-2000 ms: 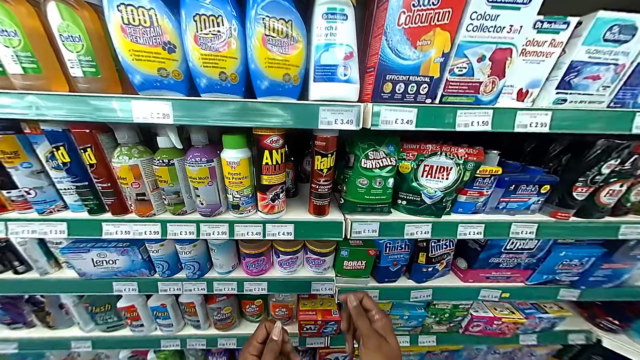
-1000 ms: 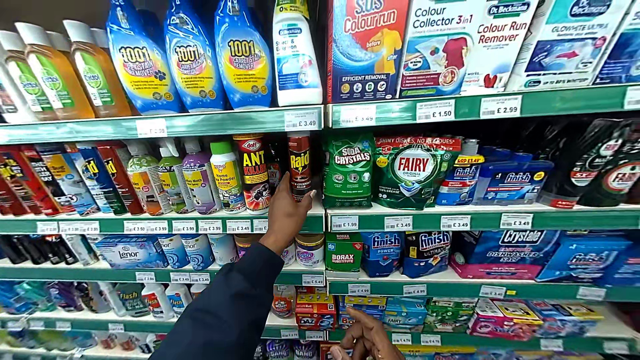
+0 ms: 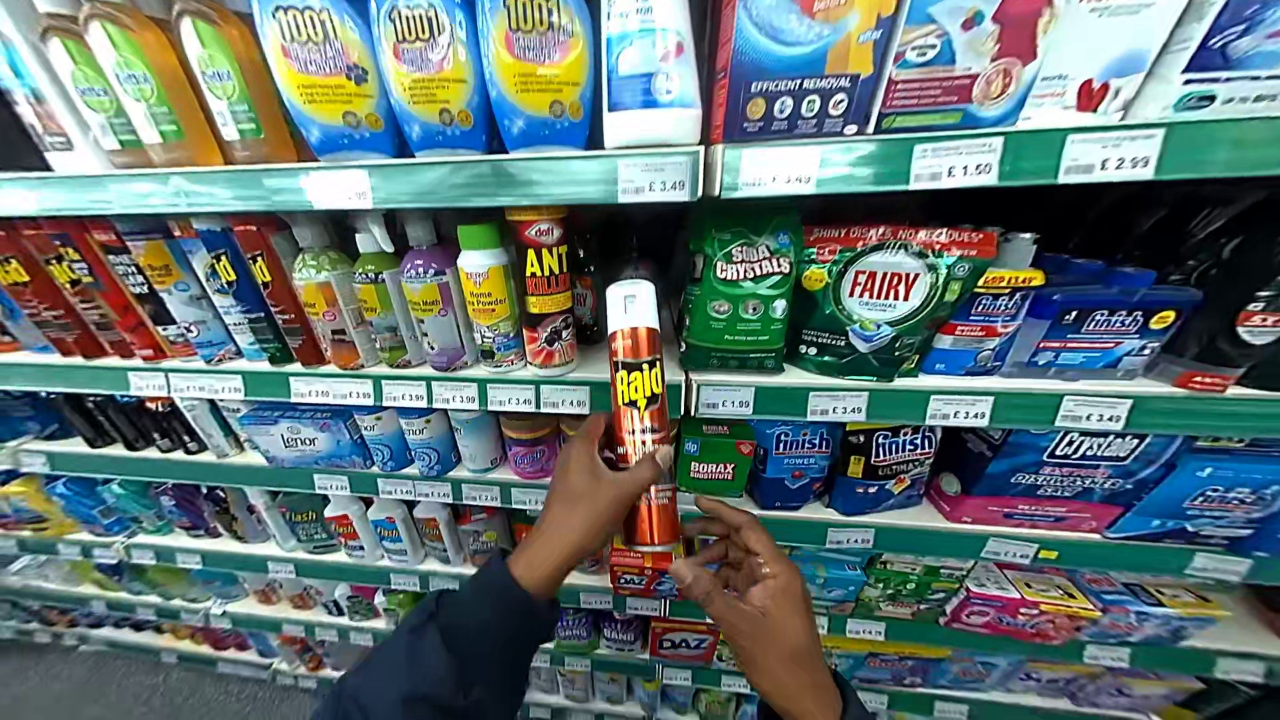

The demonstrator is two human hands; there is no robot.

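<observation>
A red Raid aerosol can with a white cap [image 3: 641,390] stands upright in front of the shelves, with my left hand [image 3: 592,490] closed around its middle. My right hand [image 3: 745,590] is just right of the can's base, palm turned toward it, fingers apart and curled, holding nothing; a ring shows on one finger. Behind and to the left of the can, an ant killer container [image 3: 548,290] stands on the shelf. A green bag of soda crystals [image 3: 738,290] is to the right of the can's cap.
Green-edged shelves [image 3: 580,392] carry price labels. Blue 1001 bottles [image 3: 430,80] stand on the shelf above. Further right are a Fairy pouch [image 3: 880,300] and Finish packs [image 3: 880,465]. A green Borax substitute box [image 3: 713,458] is behind the can, and Daz boxes [image 3: 684,642] sit lower.
Two seconds ago the Raid can stood on the shelf; one second ago my left hand was on it there. Now the can is off the shelf, nearer to me, and my right hand is beside it.
</observation>
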